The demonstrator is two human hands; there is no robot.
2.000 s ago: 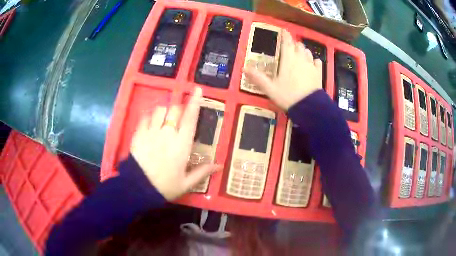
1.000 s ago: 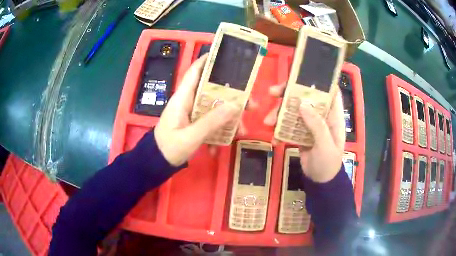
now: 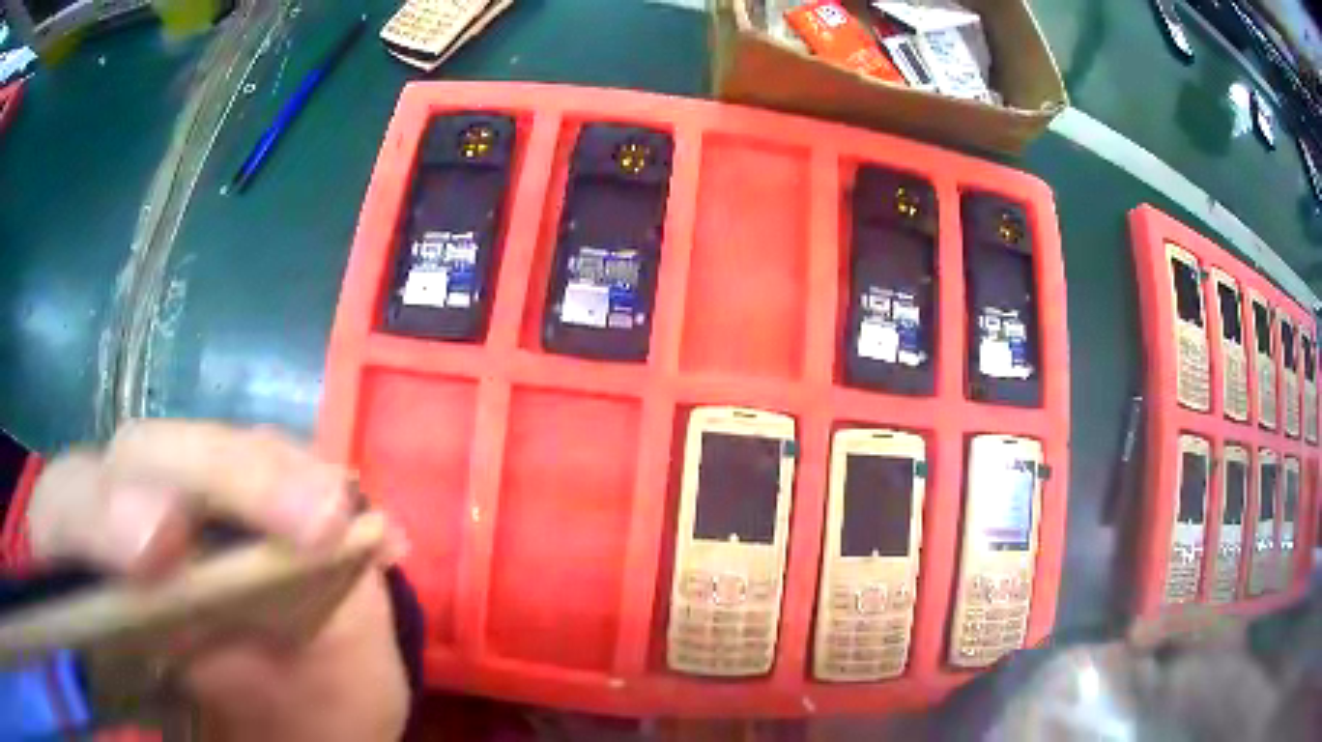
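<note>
Blurred hands overlap at the lower left. The upper hand, seemingly my left hand, has fingers curled over a slanted gold keypad phone. The lower hand, seemingly my right hand, is beside a dark sleeve; its grip is unclear. Whether a second phone is held cannot be told. In the red phone tray, several phones lie back-up in the upper row, with its middle pocket empty. The lower row holds three gold phones face up; the rightmost screen is lit. Its two left pockets are empty.
A cardboard box with small packets stands beyond the tray. A blue pen and set-aside gold phones lie upper left. Another phone tray is at right, a dark pen beside it. A blurred shiny shape is lower right.
Both hands have moved from above the tray to the lower left. The two phones raised there no longer show upright, and the tray's phones are uncovered.
</note>
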